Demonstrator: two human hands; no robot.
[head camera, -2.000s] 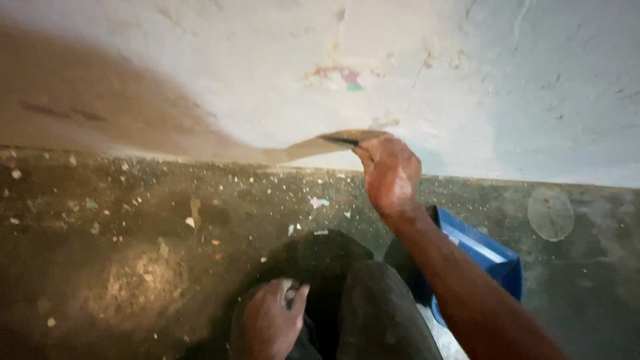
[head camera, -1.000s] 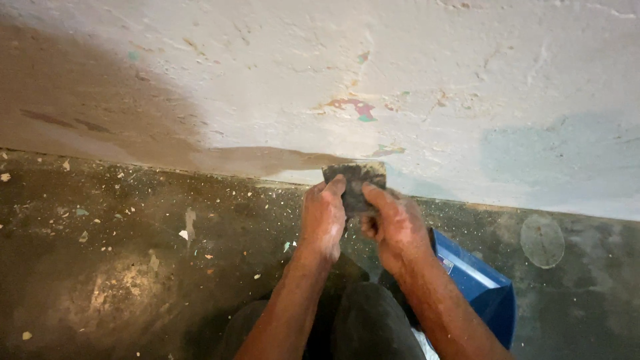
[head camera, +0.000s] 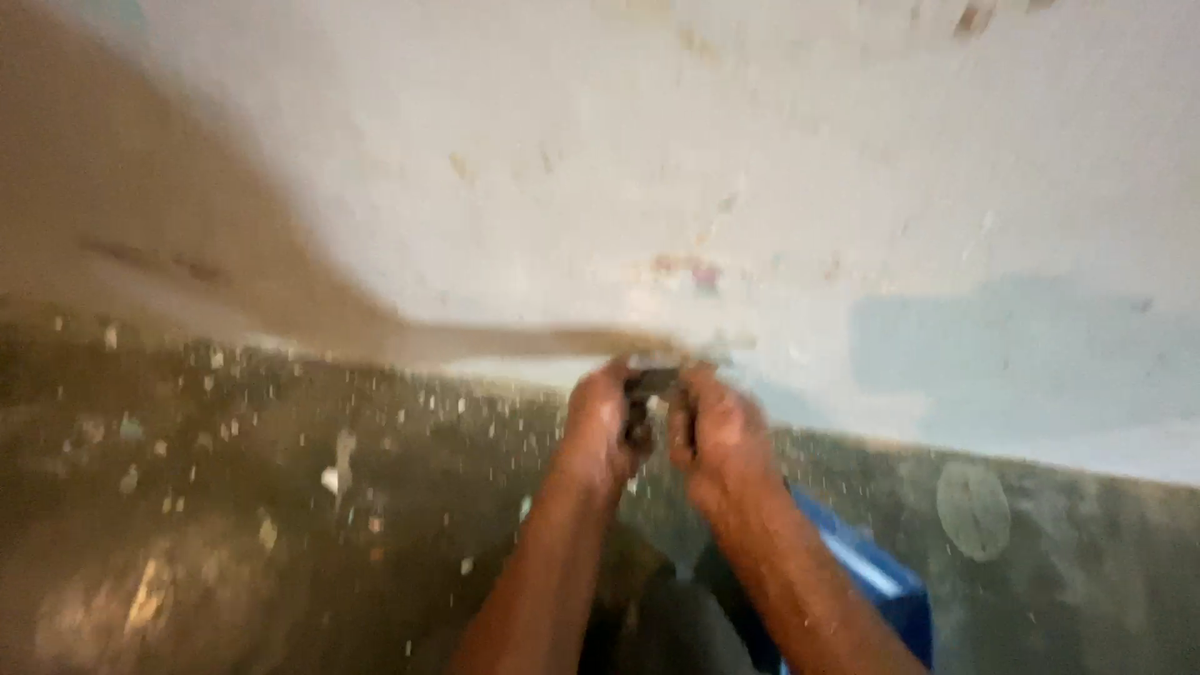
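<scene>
Both my hands grip a thin, dark, flat scraper blade (head camera: 653, 380) at the foot of a rough whitish wall (head camera: 562, 187). My left hand (head camera: 605, 422) has the blade's left side, and my right hand (head camera: 717, 422) has its right side. The blade's upper edge is at the wall, just above where the wall meets the floor. Motion blur and my fingers hide parts of the blade, so its exact type cannot be told. Above it the wall shows a small pink and brown worn patch (head camera: 694, 272).
A blue plastic container (head camera: 872, 562) stands on the dark floor beside my right forearm. Pale flakes (head camera: 331, 480) lie scattered over the floor to the left. An oval pale mark (head camera: 973, 511) is on the floor at right. My knee is below my hands.
Two seconds ago my right hand alone held the blade at the wall, and my left hand was low by my knee. My left hand has since come up and taken hold of the blade too.
</scene>
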